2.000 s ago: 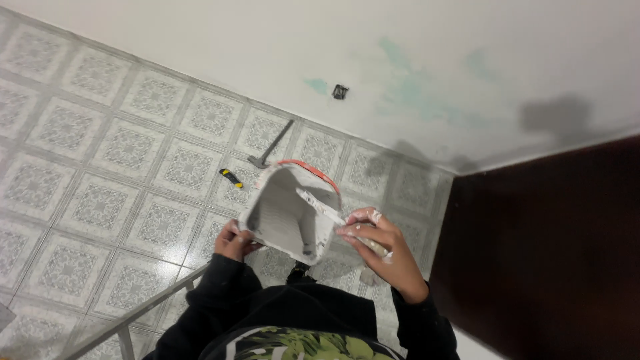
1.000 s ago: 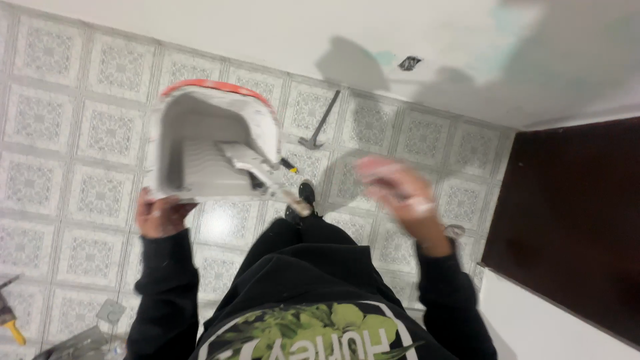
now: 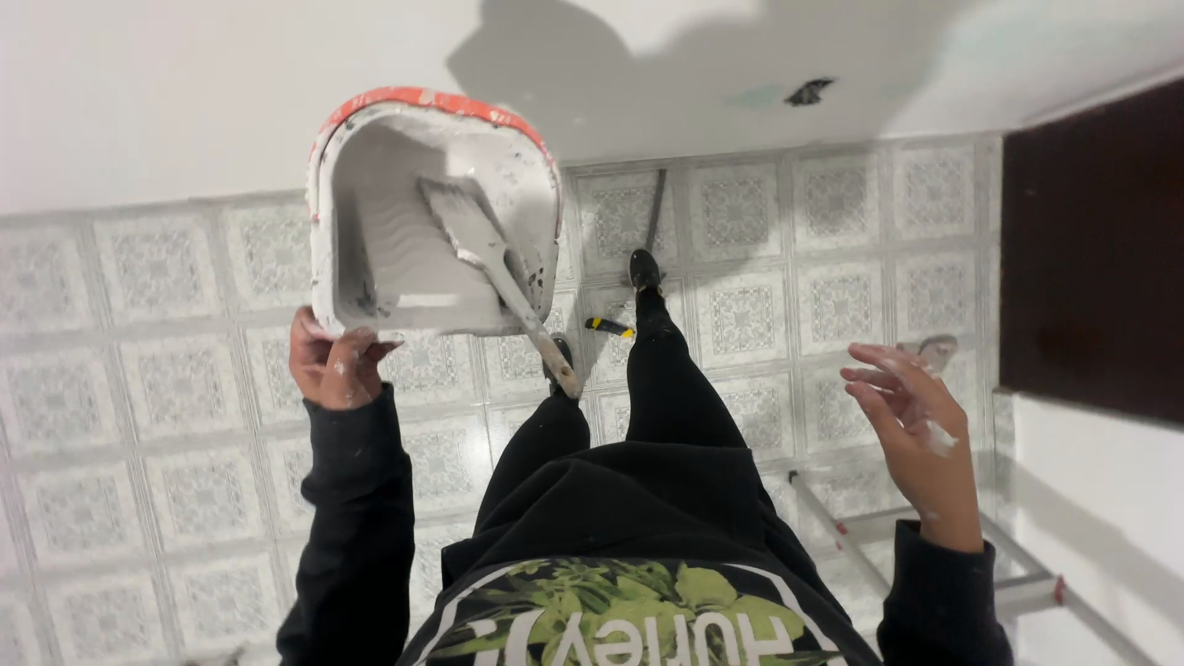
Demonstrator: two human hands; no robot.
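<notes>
My left hand (image 3: 344,363) grips the near left corner of a paint tray (image 3: 393,242), a deep white-smeared plastic one with an orange-red rim. A paintbrush (image 3: 504,277) lies across it, bristles inside on the ribbed slope and its paint-stained handle sticking out over the near right edge. Off to the right, my right hand (image 3: 911,421) is held in the air with its fingers apart, nothing in it and white paint on the skin.
A yellow-and-black utility knife (image 3: 610,326) and a long metal tool (image 3: 657,211) lie on the tiled floor. The white wall has an open socket hole (image 3: 810,92). A metal frame (image 3: 846,532) stands at lower right, below a dark brown panel (image 3: 1091,250).
My right hand has let go of the paintbrush, which now rests in the tray, and has moved off to the right. My left hand still holds the tray. The view has shifted.
</notes>
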